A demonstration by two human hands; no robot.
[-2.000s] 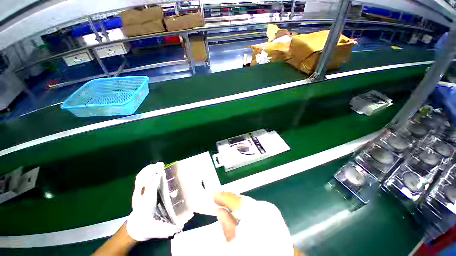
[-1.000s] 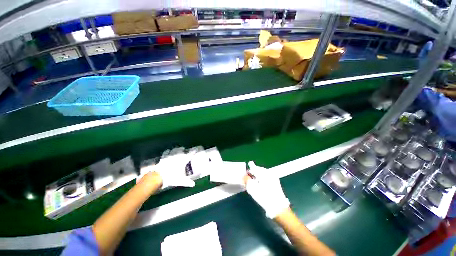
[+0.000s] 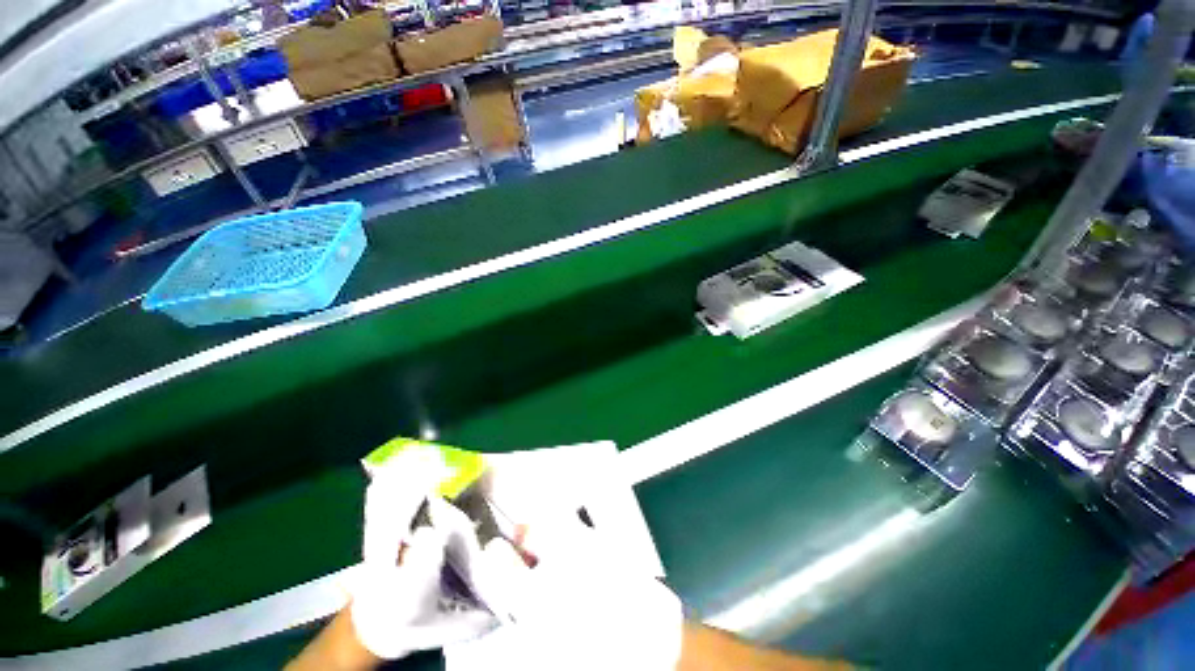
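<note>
My left hand (image 3: 417, 564), in a white glove, holds a printed retail box with a bright yellow-green end (image 3: 452, 461), low in the centre. A white flap (image 3: 590, 505) with a small dark hole sticks out to the right of the box. My right hand (image 3: 596, 629), in a white glove, is overexposed and overlaps the lower part of the box and flap; its fingers are hard to make out, so I cannot tell its grip. The stack of white leaflets cannot be told apart from the glove.
Part-packed boxes lie on the green belt at left (image 3: 112, 551), centre right (image 3: 776, 288) and far right (image 3: 967, 202). Clear blister trays (image 3: 1003, 361) mass at right. A blue basket (image 3: 262, 269) and brown carton (image 3: 799, 98) stand on the far ledge, beside a metal post (image 3: 839, 85).
My hands have come together at a box, its yellow-green end now showing. The box at left has moved further left in view. Another box now lies at centre right.
</note>
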